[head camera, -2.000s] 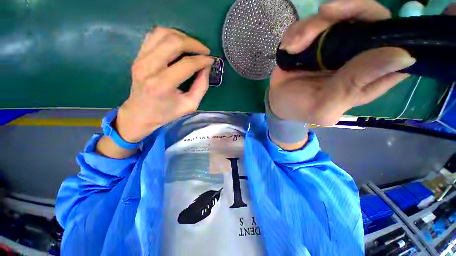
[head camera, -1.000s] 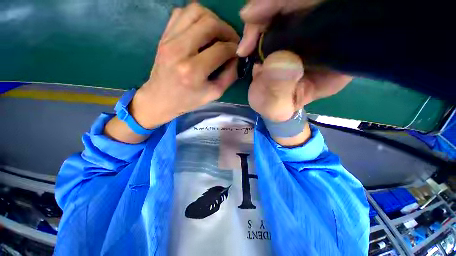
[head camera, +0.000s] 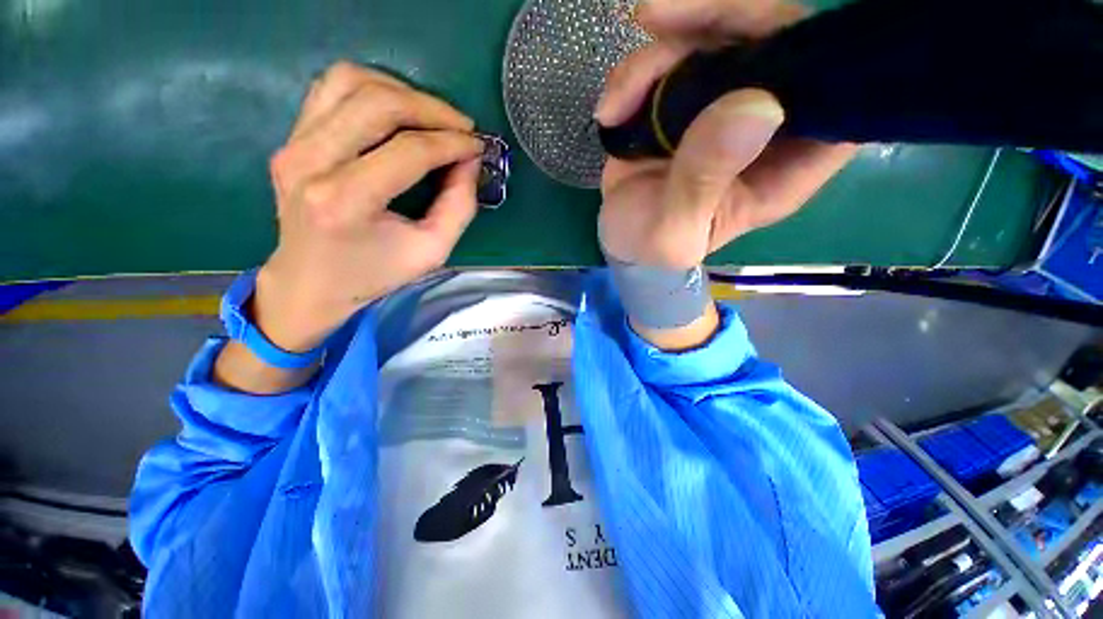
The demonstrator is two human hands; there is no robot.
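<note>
My left hand (head camera: 363, 181), with a blue wristband, pinches a small black module (head camera: 492, 171) with a paler rim between thumb and fingertips, above the green mat. My right hand (head camera: 708, 157), with a grey wristband, is closed around a thick black electric screwdriver (head camera: 907, 73). The driver's narrow end points left, over the right part of the speckled grey screw dish (head camera: 562, 91). The driver and right hand cover part of the dish. The bit is too small to make out. The module is left of the dish, apart from the driver.
The glossy green bench mat (head camera: 157, 157) ends in front of my body. A thin white cable (head camera: 970, 208) lies at its right. Beyond the edge are grey floor with a yellow line (head camera: 133, 307) and, at lower right, a rack with blue bins (head camera: 943, 466).
One second ago the driver's tip end was at the module, with the hands together. Now the hands are apart: the left has moved left, and the driver's tip end is over the visible dish.
</note>
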